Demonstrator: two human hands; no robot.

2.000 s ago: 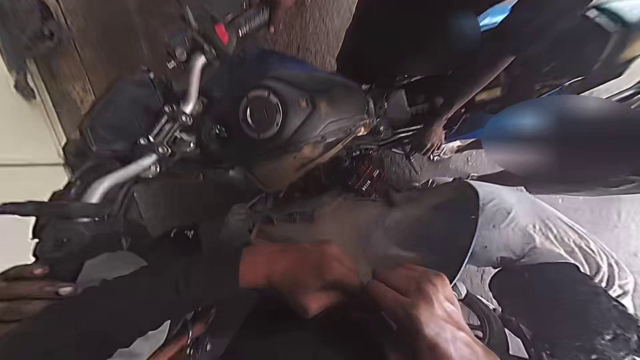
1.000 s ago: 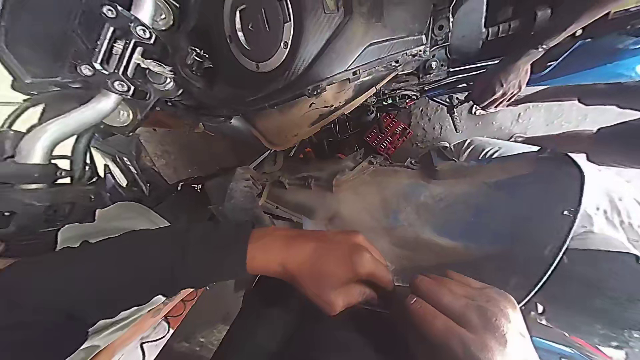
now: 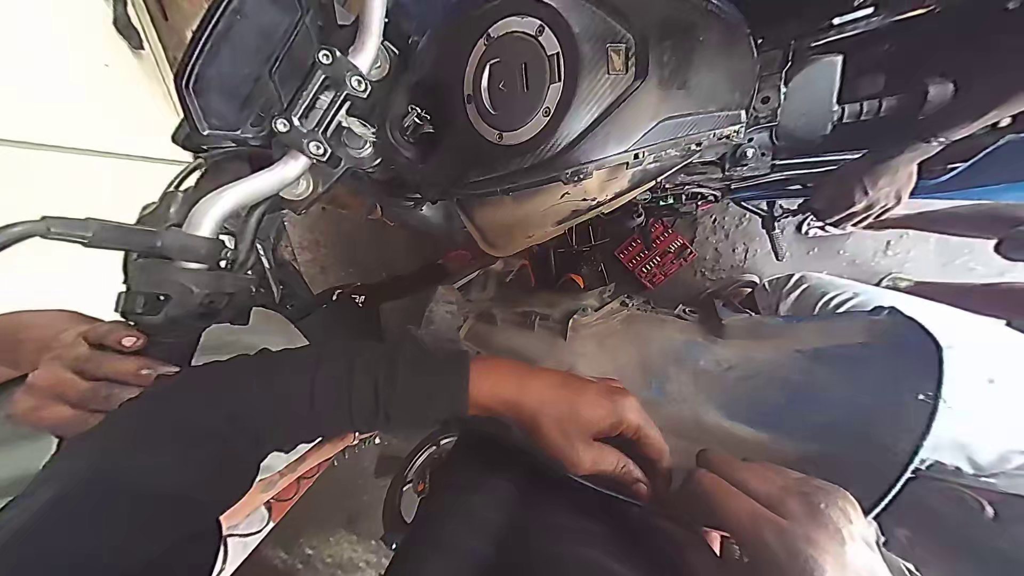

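A dusty dark motorcycle part (image 3: 768, 384), with a rounded end and a pale edge, lies across the lower middle; it looks like a seat. My left hand (image 3: 584, 424), below a black sleeve, pinches its near edge with thumb and curled fingers. Close by on the right, my right hand (image 3: 776, 512) is curled over the same edge, its fingertips hidden. Black material (image 3: 520, 512) hangs below both hands. Beyond is a motorcycle with a dark fuel tank (image 3: 664, 72), a round filler cap (image 3: 514, 80) and silver handlebars (image 3: 248, 192).
Another person's hand (image 3: 72, 368) is at the left, near the handlebar grip. At the right, a co-worker's hand (image 3: 864, 192) is by the motorcycle's frame. A red tool or bit case (image 3: 656, 252) lies on the ground. Someone's pale trousers (image 3: 968, 384) are behind the rounded end.
The view has come closer to the tank and handlebars. My hands stay at the dusty part's edge. The hand at the far left, seen two seconds ago, is back in view.
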